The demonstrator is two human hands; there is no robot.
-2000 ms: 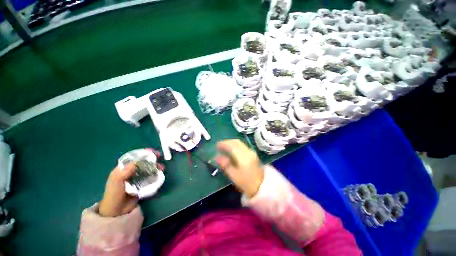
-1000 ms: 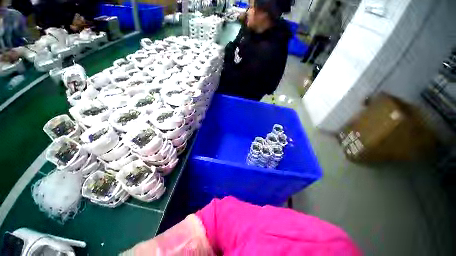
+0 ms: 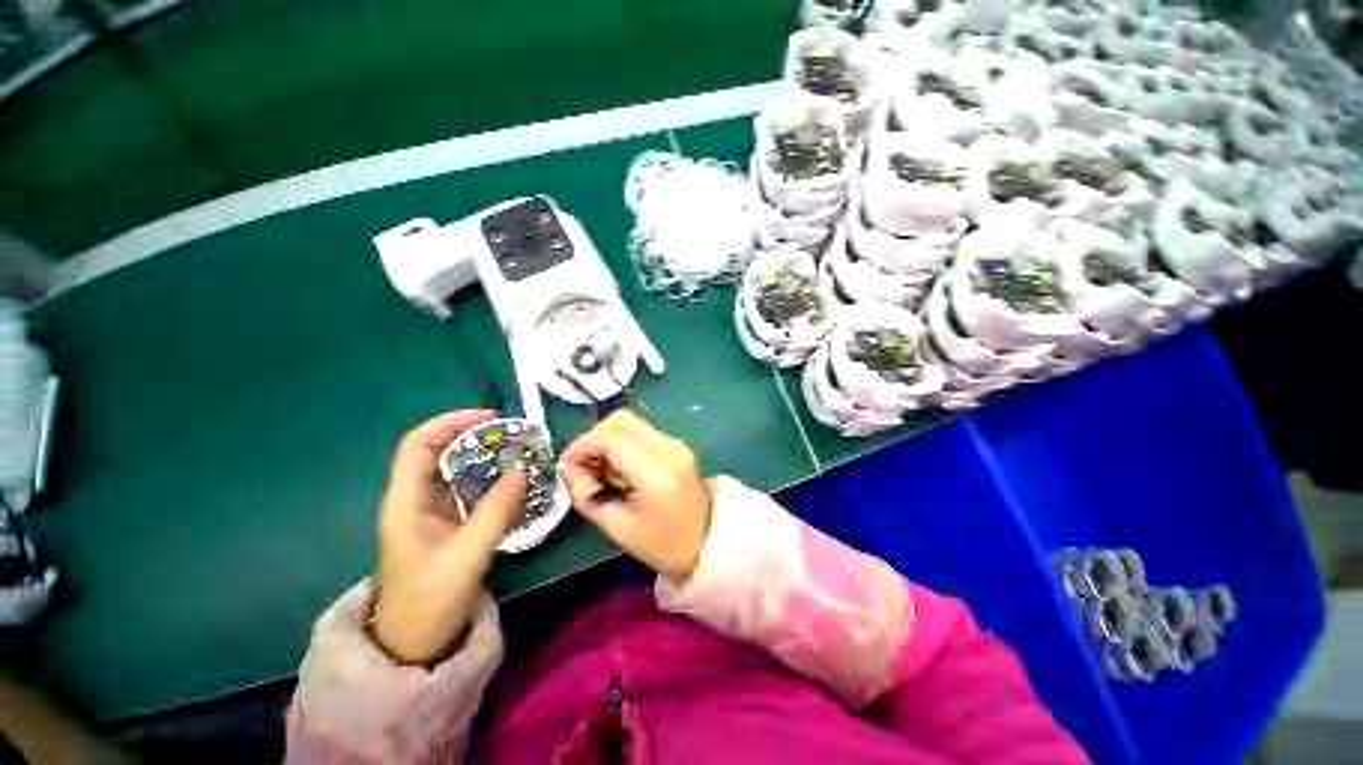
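Note:
My left hand (image 3: 426,523) holds a white round housing (image 3: 547,531) with its open face up, showing the circuit board (image 3: 501,460); my thumb lies over the board. My right hand (image 3: 635,486) is at the housing's right edge, fingers pinched on the thin dark and red wires (image 3: 598,401); the wire ends are hidden by the fingers. The wires run from the round opening of the white camera body (image 3: 586,307), which lies on the green bench just beyond the hands. Its black lens panel (image 3: 526,238) faces up and its two white prongs point toward me.
A tangled white cord bundle (image 3: 691,224) lies right of the camera body. Stacked white housings (image 3: 1017,284) fill the bench's right side. A blue bin (image 3: 1196,448) below the bench edge holds grey rings (image 3: 1132,610). A pale rail (image 3: 299,191) borders the green conveyor. White parts sit at far left.
The view swung right to the stacks and bin, then back to the camera body. Compared with the oldest frame, my right hand has moved left from beside the wires to the housing's edge.

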